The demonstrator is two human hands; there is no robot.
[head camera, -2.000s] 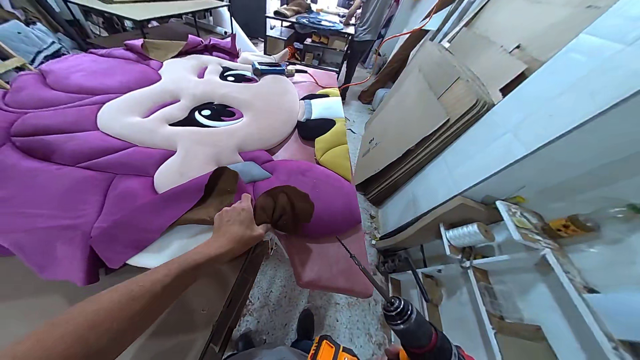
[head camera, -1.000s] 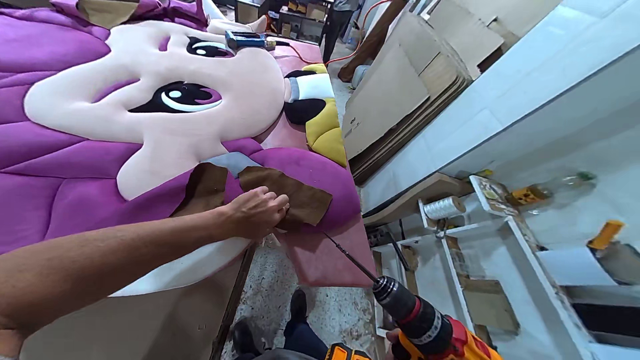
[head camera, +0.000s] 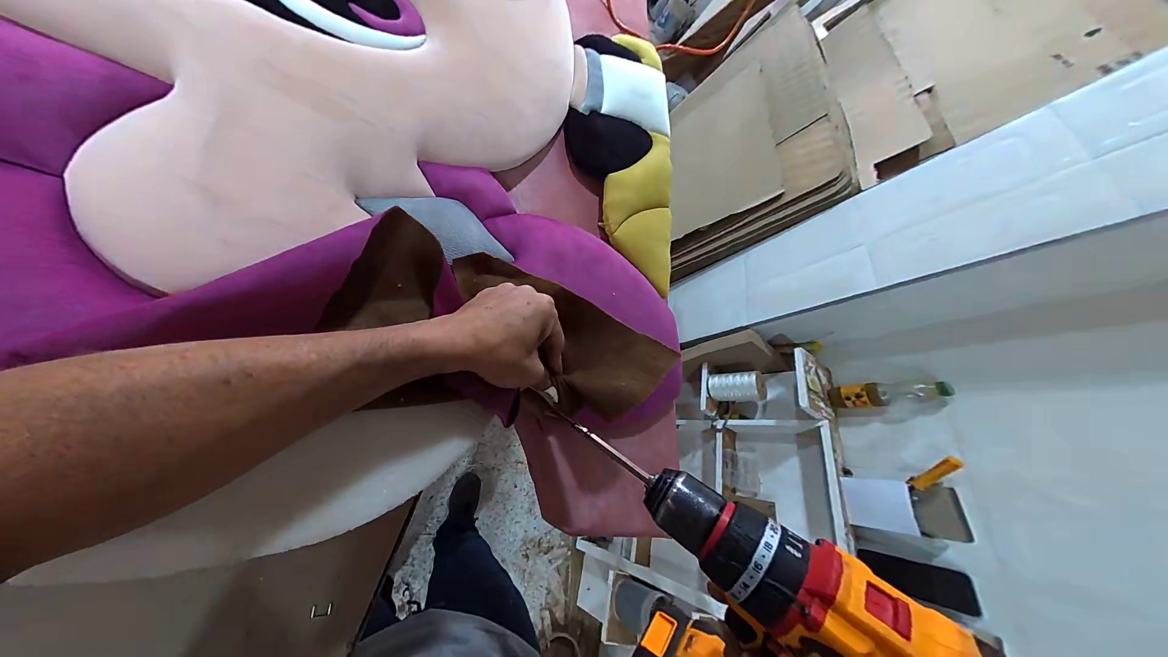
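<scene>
My left hand (head camera: 516, 338) pinches a fold of brown-backed purple fabric (head camera: 607, 351) at the lower edge of a padded cartoon figure. The tip of a long bit (head camera: 607, 452) in a yellow and black cordless drill (head camera: 730, 538) reaches the fabric just below those fingers. The drill comes in from the lower right; the hand on its handle is hidden in this frame. Around the fabric lie a grey-blue padded piece (head camera: 447, 224), a purple padded part (head camera: 575, 251) and the figure's pale face (head camera: 274, 137). Pink material (head camera: 598, 484) hangs below.
Stacked cardboard sheets (head camera: 757, 155) lean at the upper right. On the right are white shelves (head camera: 776, 429) with a thread spool (head camera: 735, 386), a plastic bottle (head camera: 894, 394), a yellow-handled cutter (head camera: 935, 472) and a dark phone-like object (head camera: 922, 579). My legs stand on speckled floor below.
The drill's bit, apart from my left hand one second ago, now reaches the fabric beside its fingers. The view has moved closer to the figure's lower edge.
</scene>
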